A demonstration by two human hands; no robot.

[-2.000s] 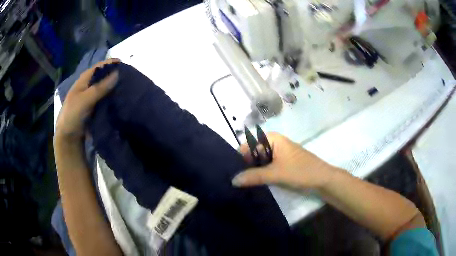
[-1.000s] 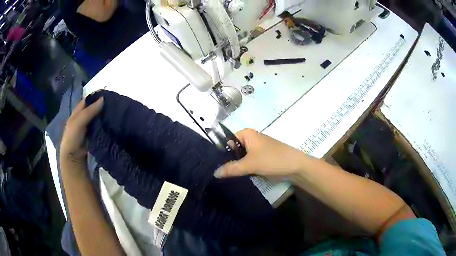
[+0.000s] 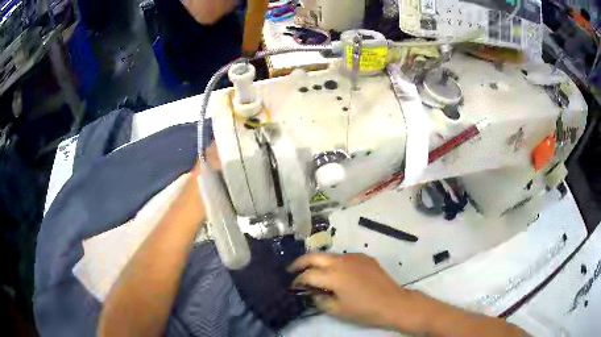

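Note:
The dark navy waistband point(image 3: 263, 280) lies under the sewing machine head point(image 3: 263, 171), at its needle area. The grey-blue garment body point(image 3: 132, 178) spreads to the left, with a white cloth flap point(image 3: 112, 257) and finely striped cloth beside it. My left forearm reaches behind the lamp; my left hand point(image 3: 209, 156) is mostly hidden behind the machine head, so its grip is not visible. My right hand point(image 3: 346, 284) rests on the waistband's right edge, fingers curled over the dark, blurred snips point(image 3: 311, 289).
A gooseneck lamp point(image 3: 224, 224) hangs left of the needle. On the white bed point(image 3: 349, 243) lie a dark strip point(image 3: 387, 229), a small dark scrap point(image 3: 441, 257) and dark-handled scissors point(image 3: 441, 197). A control panel point(image 3: 471, 23) stands behind. Part of another person point(image 3: 211, 8) shows at the top.
The view has shifted towards the machine. The waistband has gone from my lap side to under the machine head. My left hand has moved behind the head; the label is out of sight.

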